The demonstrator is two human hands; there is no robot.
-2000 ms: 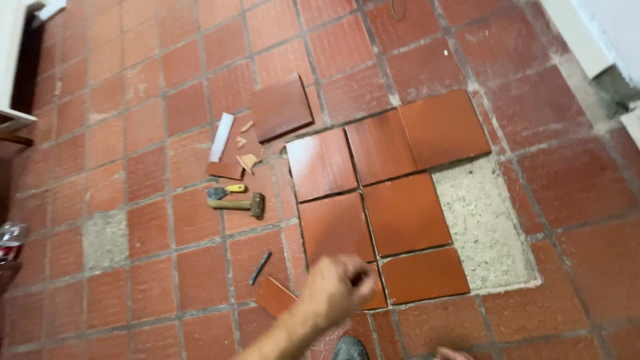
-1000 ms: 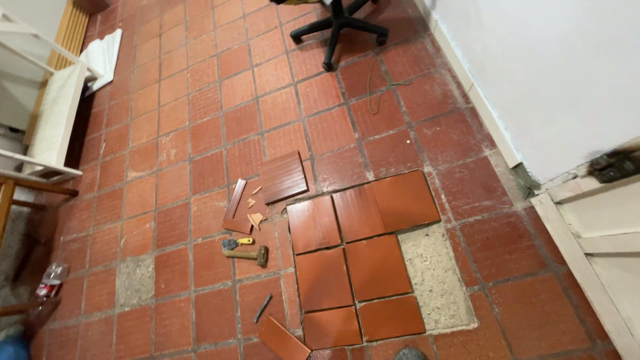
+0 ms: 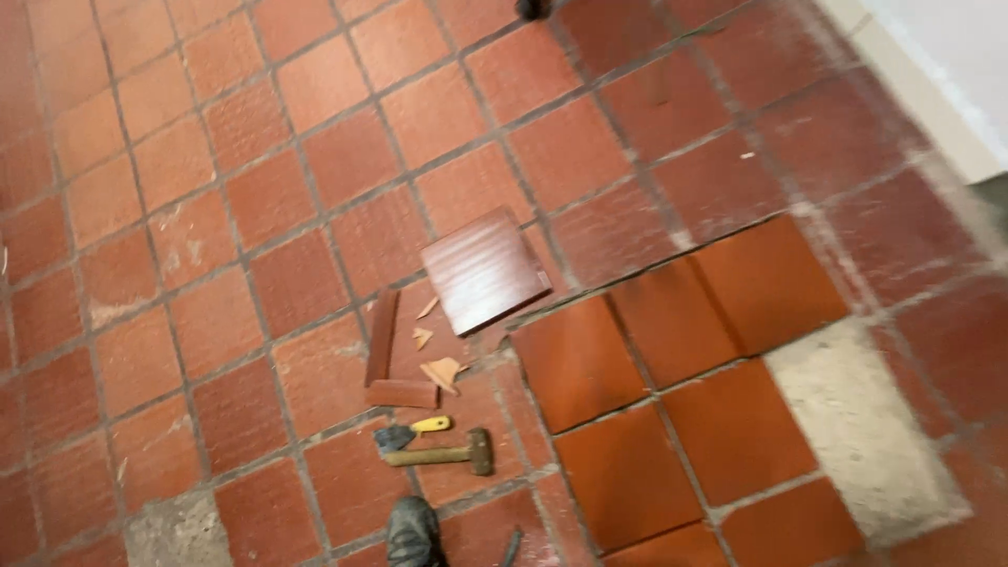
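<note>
Neither of my hands is in view. New orange terracotta tiles (image 3: 581, 362) lie in rows at the lower right, beside a bare concrete patch (image 3: 866, 425). Up and left of them rests a stack of glossy floor tiles (image 3: 488, 272). Two narrow cut tile strips (image 3: 403, 393) and broken tile shards (image 3: 442, 372) lie near it. Below the shards are a yellow-handled putty knife (image 3: 413, 431) and a club hammer (image 3: 449, 455) with a wooden handle. A dark slim tool (image 3: 511, 548) shows at the bottom edge, its lower part cut off.
The tip of a shoe (image 3: 414, 531) stands on the floor below the hammer. A second bare concrete square (image 3: 179, 532) is at the lower left. A white baseboard (image 3: 929, 94) runs along the right. A dark chair caster (image 3: 533, 9) shows at the top.
My hand, over the lower tiles two seconds ago, is out of view. The shoe now shows left of the new tiles, below the hammer. The view has shifted.
</note>
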